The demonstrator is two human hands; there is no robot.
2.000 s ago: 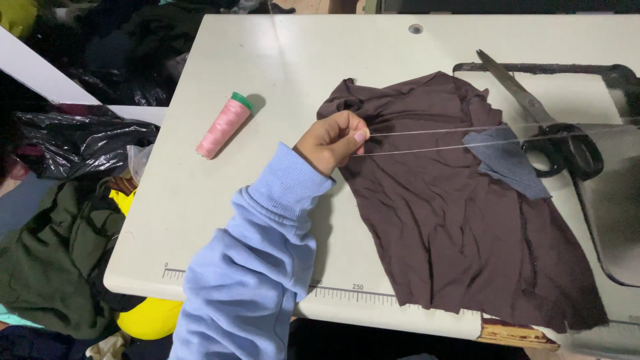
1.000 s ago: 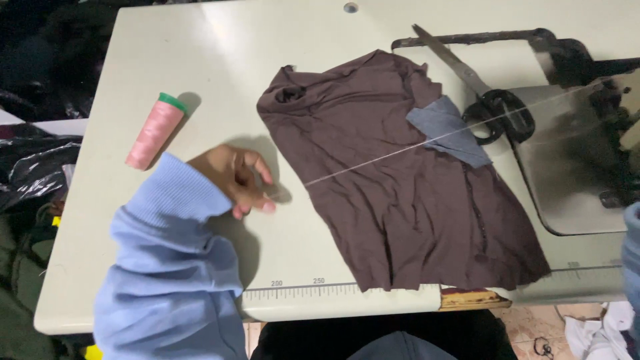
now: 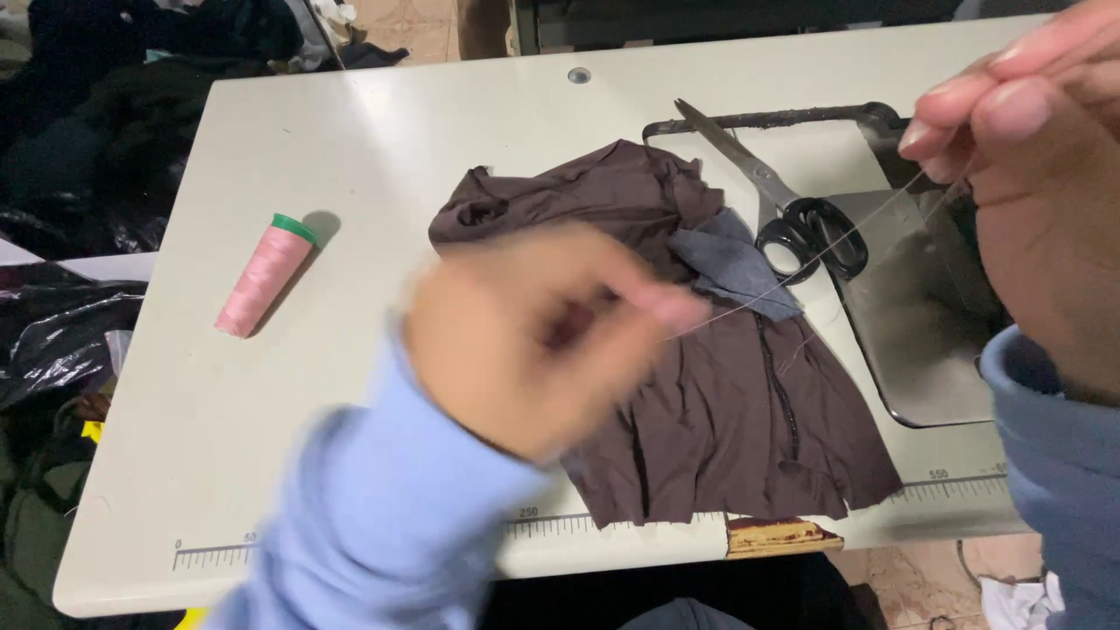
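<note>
My left hand (image 3: 542, 332), blurred, is above the dark brown fabric (image 3: 717, 420) with thumb and finger pinched on a thin pale thread (image 3: 862, 223). That thread runs up to my right hand (image 3: 1006, 131) at the upper right, where the fingertips close on it. Under the thread, black-handled scissors (image 3: 814, 236) lie partly on a blue-grey fabric scrap (image 3: 739, 267), which rests on the brown fabric. A cone of pink thread (image 3: 267, 276) with a green rim lies on its side at the left.
The white sewing table (image 3: 367, 149) has a ruler scale along its near edge and a chipped wooden spot (image 3: 783, 537). A dark-framed metal plate (image 3: 927, 332) is set in at the right. Dark cloth and plastic bags (image 3: 70, 324) are piled left of the table.
My left hand has moved right, from beside the brown fabric to over it. My right hand has come into view with the thread, at the upper right.
</note>
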